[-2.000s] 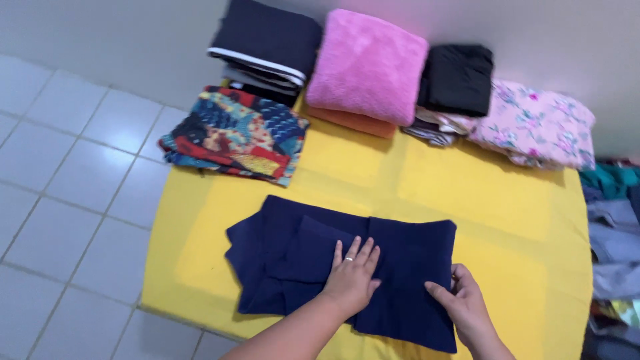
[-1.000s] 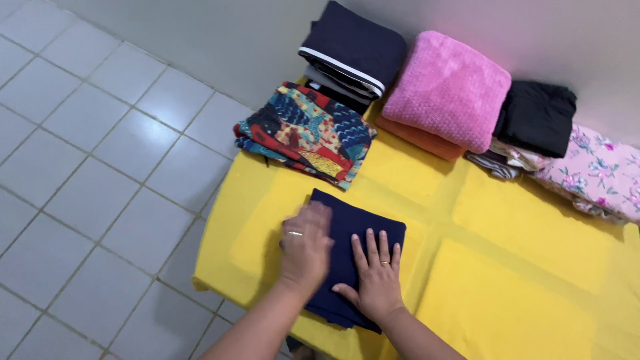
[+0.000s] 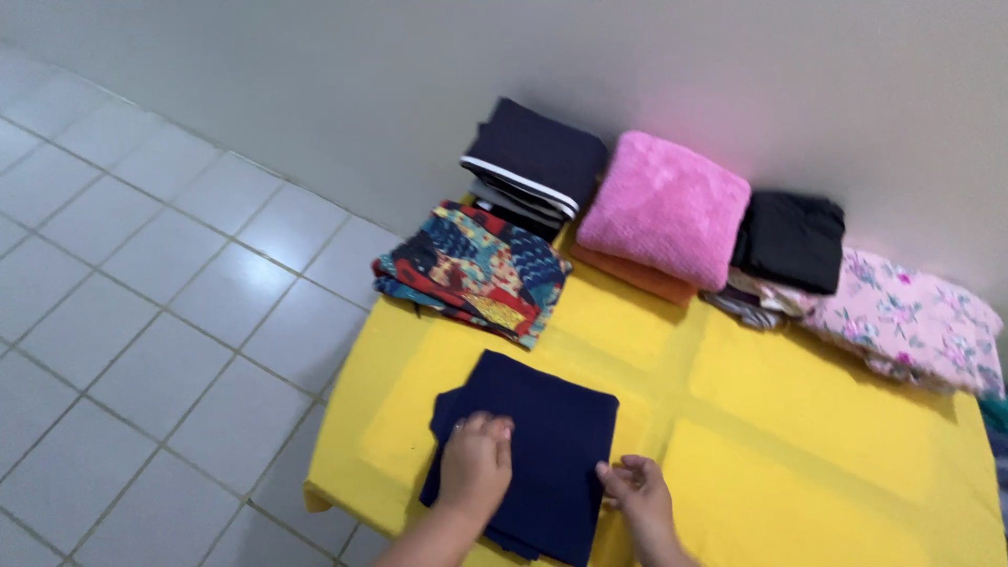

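A folded navy blue garment point(image 3: 543, 449) lies near the front left of the yellow tablecloth point(image 3: 787, 472). Over its left part is my left hand point(image 3: 476, 465), fingers curled; whether it pinches any cloth cannot be told. At the garment's right edge is my right hand point(image 3: 639, 492), thumb and fingers bent beside the fabric, its grip unclear. Just behind the navy garment sits a folded multicolored patterned cloth point(image 3: 480, 272).
Along the wall stand a stack topped by dark clothing with white trim point(image 3: 535, 153), a pink fleece point(image 3: 669, 209) over orange cloth point(image 3: 634, 276), a black folded garment point(image 3: 794, 240) and pink floral fabric point(image 3: 906, 315). Tiled floor point(image 3: 157, 378) is at left.
Two seconds ago the navy garment was spread wider; it is now folded smaller. My right hand has moved from the top of it to its right edge since one second ago.
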